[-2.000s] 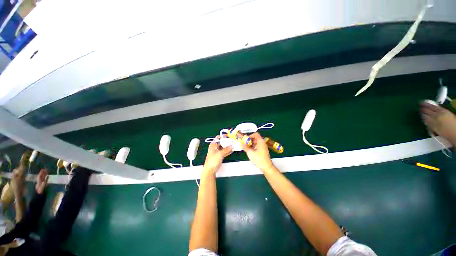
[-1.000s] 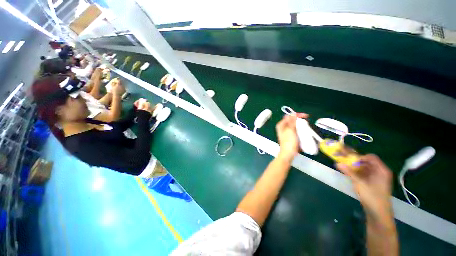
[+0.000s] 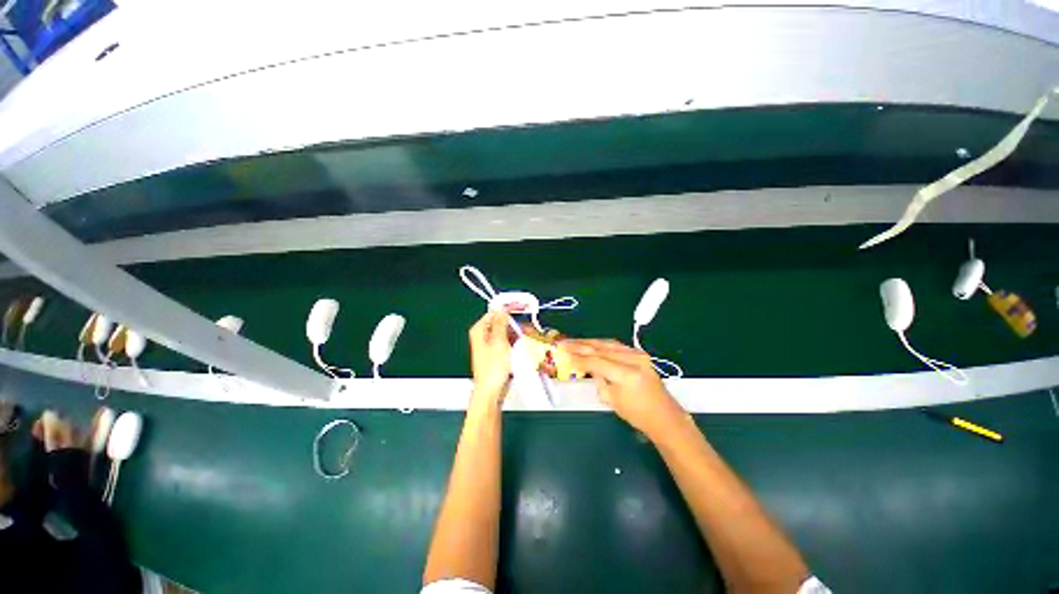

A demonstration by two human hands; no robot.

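Observation:
My left hand (image 3: 491,350) holds a white plastic housing (image 3: 528,377) above the pale rail, with a looped white cord (image 3: 476,282) rising past its fingers. My right hand (image 3: 616,374) holds a yellow-orange piece (image 3: 557,357) with dark marks against that housing. The fingers hide part of both, so I cannot tell whether the piece is inside the housing. Another white housing (image 3: 517,302) with a looped cord lies on the dark green belt just behind my hands.
White housings with cords lie along the belt (image 3: 766,267), left (image 3: 323,320) and right (image 3: 897,304). A yellow pen-like stick (image 3: 975,429) and a cord ring (image 3: 336,450) lie on the near ledge. A cream strip (image 3: 952,180) hangs upper right. A neighbour's dark sleeve (image 3: 70,522) is at left.
The view has turned back from the left to the front. The housing and the yellow-orange piece, held apart one second ago, are now together between my hands.

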